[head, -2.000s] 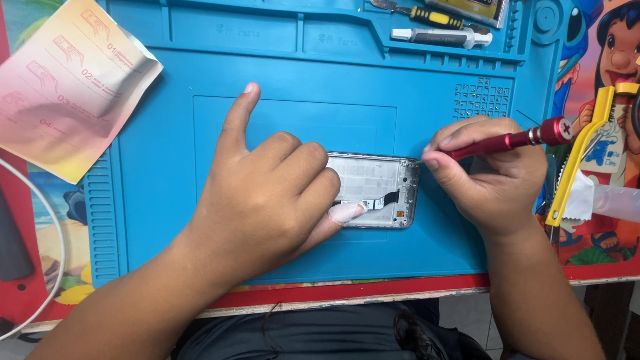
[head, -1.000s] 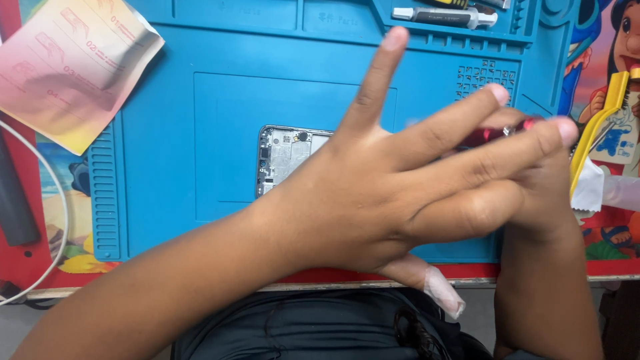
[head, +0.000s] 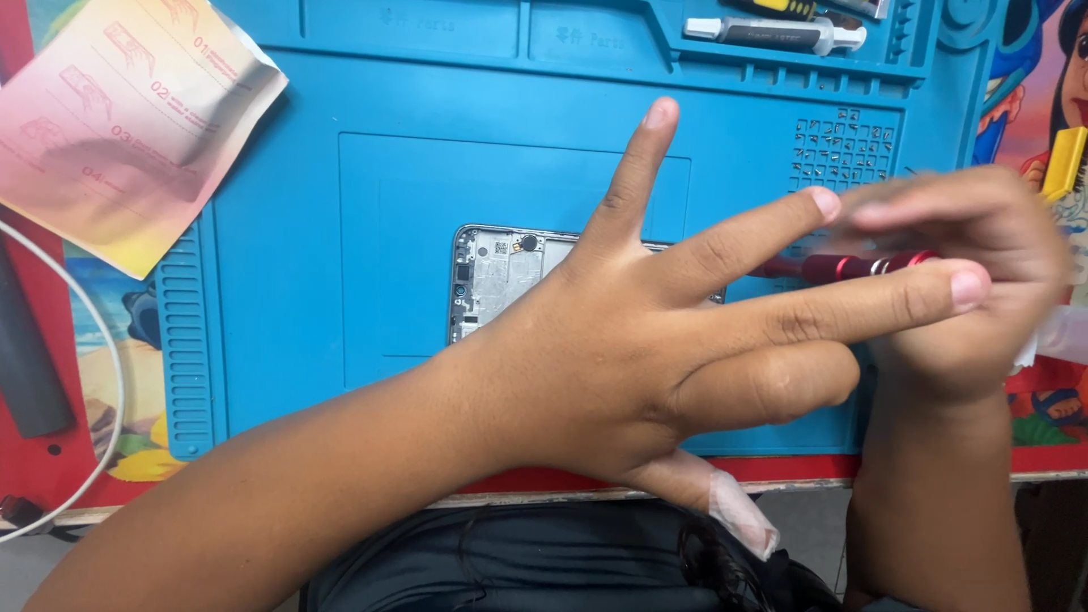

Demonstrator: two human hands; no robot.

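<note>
My left hand (head: 671, 340) is spread above an opened smartphone frame (head: 497, 272), palm down, and holds nothing. White tape wraps its thumb. The phone's silver inner side faces up; its left end shows, and my hand covers most of the rest. Beyond my left fingertips, my right hand (head: 969, 272) is blurred, its fingers bent, at a red precision screwdriver (head: 837, 268). The screwdriver lies level behind my left fingers, partly hidden, and its hold in the right hand is not clear. Phone and hands are over a blue silicone work mat (head: 425, 187).
A creased instruction sheet (head: 144, 119) lies at the upper left, above a white cable (head: 93, 297). A syringe (head: 773, 36) rests in the mat's top tray. Small screws (head: 841, 149) sit in the mat's grid. A yellow-handled tool (head: 1064, 161) is at the right edge.
My left hand has left the phone's lower edge, opened and moved right over it. My right hand has moved away from the phone's right end, where it held the screwdriver.
</note>
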